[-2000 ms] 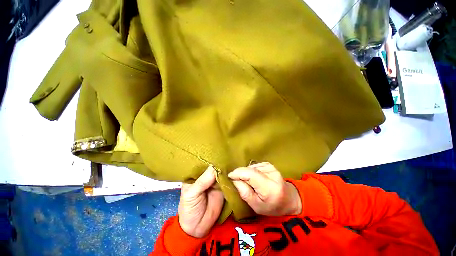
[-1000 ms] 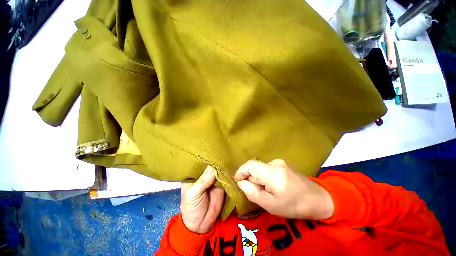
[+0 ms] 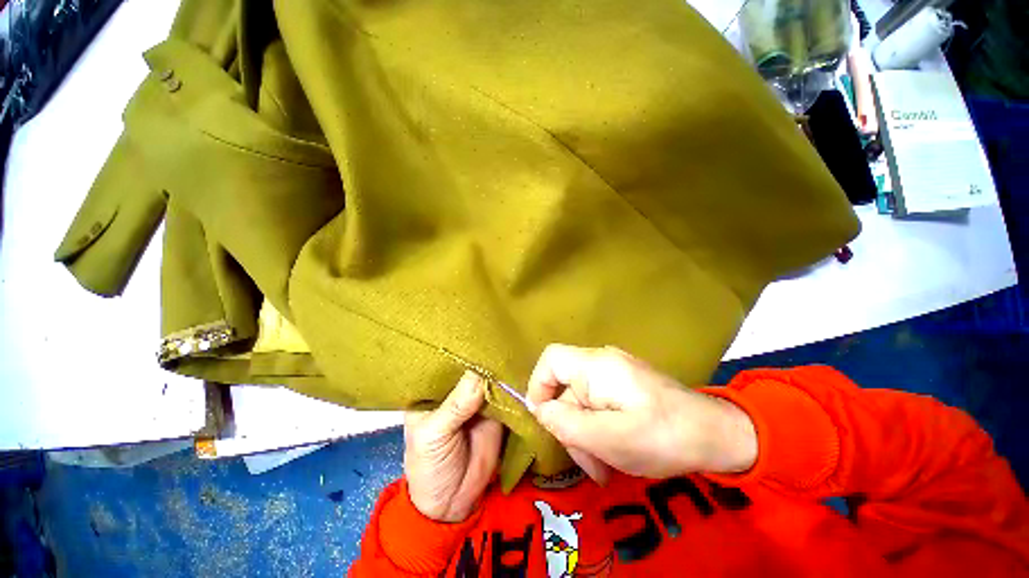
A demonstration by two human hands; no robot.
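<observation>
A large mustard-olive coat (image 3: 632,169) covers most of the table, its near part reaching my orange-red sweatshirt. My left hand (image 3: 455,449) pinches the cloth at a seam (image 3: 423,334) near the coat's front edge. My right hand (image 3: 626,412) is just right of it, thumb and fingertips closed on a thin pale needle (image 3: 513,394) that points left at the seam. Yellowish thread shows at my left thumb. The needle's tip is too small to make out. A sleeve (image 3: 111,231) lies to the left.
A glittery trim (image 3: 198,342) edges the coat at left, by yellow lining (image 3: 279,331). At upper right are a clear plastic bag (image 3: 796,40), a black flat object (image 3: 838,147), a pale booklet (image 3: 934,141), a white cone (image 3: 912,40) and a silver cylinder (image 3: 899,16).
My right hand has turned and moved slightly, and the needle now shows at its fingertips. My left hand keeps its pinch. The table things have shifted slightly left and up in view.
</observation>
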